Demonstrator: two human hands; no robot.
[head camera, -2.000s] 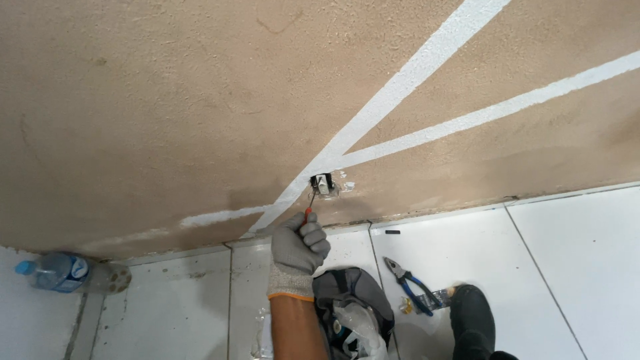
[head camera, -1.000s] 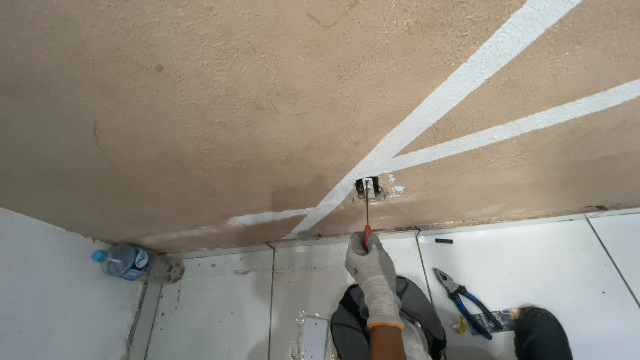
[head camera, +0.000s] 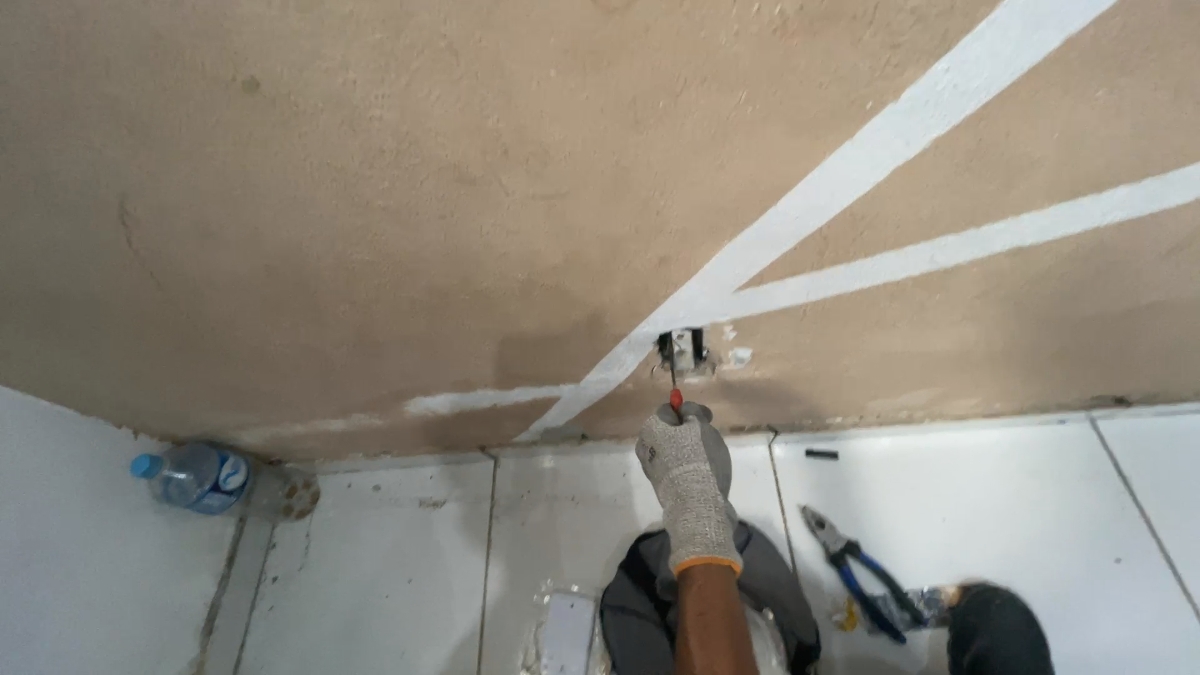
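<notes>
My left hand (head camera: 684, 459), in a grey knit work glove with an orange cuff edge, is closed around the red handle of a screwdriver (head camera: 676, 400). The screwdriver's shaft points away from me, its tip at the left side of an electrical fitting (head camera: 682, 350) in a wall opening. Dark gaps show beside the fitting. The hand is just below the opening, near the wall's foot. My right hand is out of view.
Blue-handled pliers (head camera: 867, 572) lie on white floor tiles, right of a grey and black fabric item (head camera: 633, 600). A dark shoe or knee (head camera: 998, 633) shows beyond. A white plate (head camera: 568, 633) lies left of the fabric; a water bottle (head camera: 202, 478) lies in the corner.
My left hand has turned, showing more of the knit back of the glove. The screwdriver tip has moved from the middle of the fitting to its left side since one second ago.
</notes>
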